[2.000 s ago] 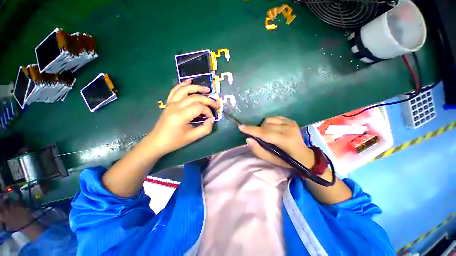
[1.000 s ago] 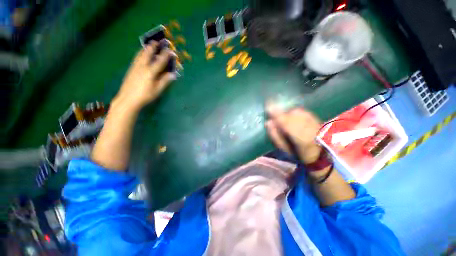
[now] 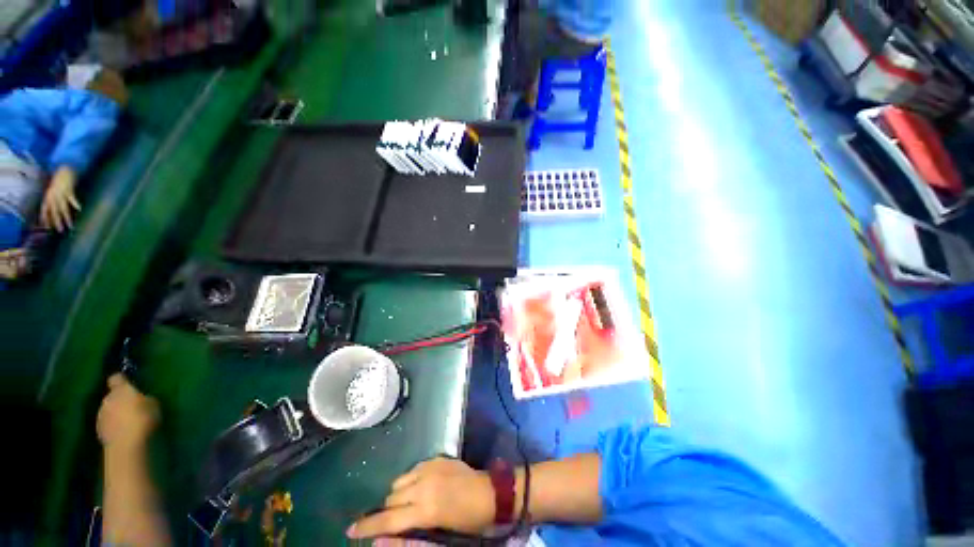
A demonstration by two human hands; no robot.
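My right hand [image 3: 436,500] is at the bottom centre, palm down at the bench edge. The black soldering iron handle [image 3: 454,533] shows partly under it; its tip is hidden. My left hand [image 3: 128,415] is at the lower left, blurred, with a small dark shape at its fingertips; I cannot tell what it holds. Loose orange flexible circuits [image 3: 278,515] lie at the bottom edge. White-edged LCD modules [image 3: 206,517] are partly seen beside them. The black fan [image 3: 254,444] stands next to the white cup [image 3: 333,387].
A soldering iron stand [image 3: 286,303] is behind the cup. A black tray [image 3: 304,208] holds a row of white-edged modules [image 3: 422,147]. Right of the bench are a grid tray [image 3: 563,194], a parts tray [image 3: 632,344] and a blue stool [image 3: 568,94]. Another person's hand [image 3: 61,200] is at the left.
The view has swung right, bringing in the black tray and aisle. My left hand no longer rests on the modules it touched before; it is now beyond the fan. The module stacks at left are out of view.
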